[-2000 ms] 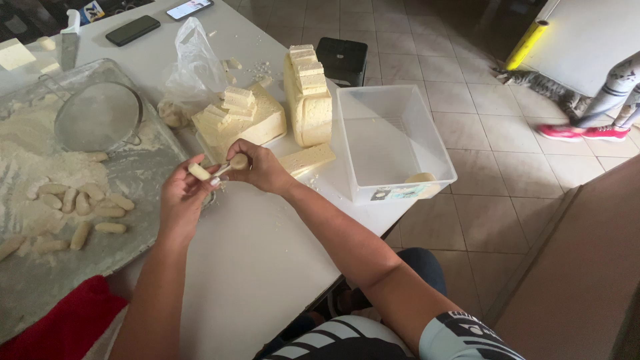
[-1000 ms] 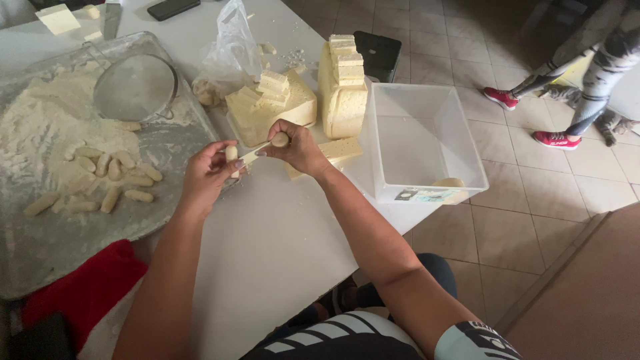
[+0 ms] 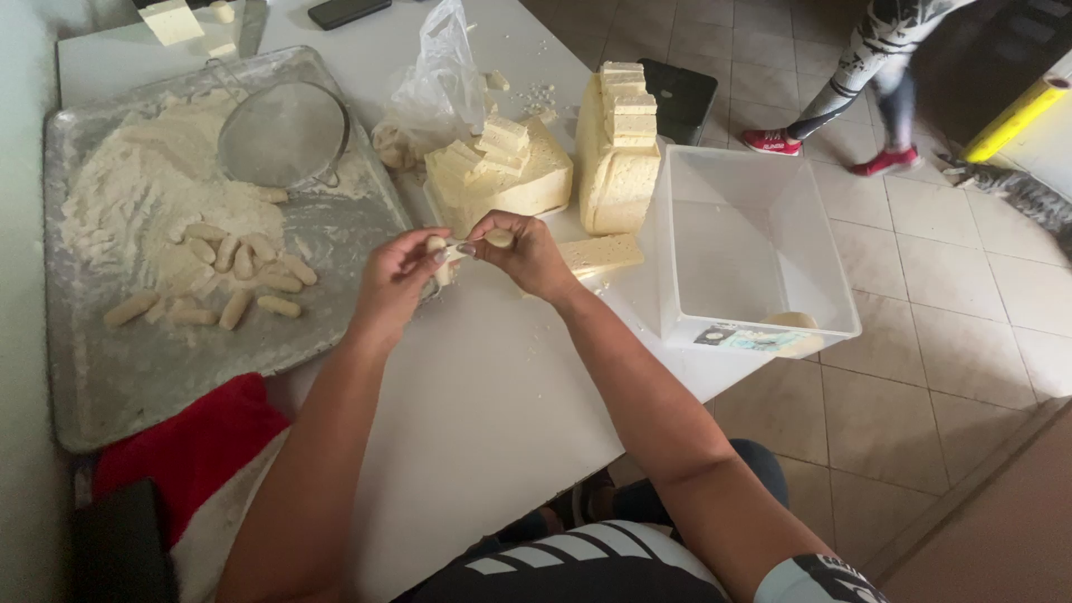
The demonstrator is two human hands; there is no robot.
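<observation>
Above the white table, my left hand [image 3: 400, 280] pinches a pale stick wrapped in dough [image 3: 439, 258]. My right hand [image 3: 523, 251], its fingertips almost meeting the left ones, grips a rounded piece of dough [image 3: 500, 238] from which a thin strip stretches across to the stick. Behind the hands lies a block of cheese [image 3: 523, 180] with cut pieces on top. A taller cheese block [image 3: 620, 184] stands to its right, also topped with slices, and a flat slab of cheese [image 3: 599, 254] lies by my right wrist. Several floured dough-covered sticks [image 3: 243, 260] rest on the metal tray at left.
The metal tray [image 3: 63, 360] holds flour [image 3: 151, 193] and a round sieve [image 3: 285, 134]. A clear plastic bin [image 3: 758, 327] overhangs the table's right edge. A plastic bag [image 3: 444, 75], a phone [image 3: 347, 10] and a red cloth [image 3: 197, 444] lie around. A person's legs [image 3: 871, 75] are beyond.
The dough between my hands has been drawn around the stick, and my hands are now closer together. The other person's legs have moved left across the floor. The view has shifted somewhat.
</observation>
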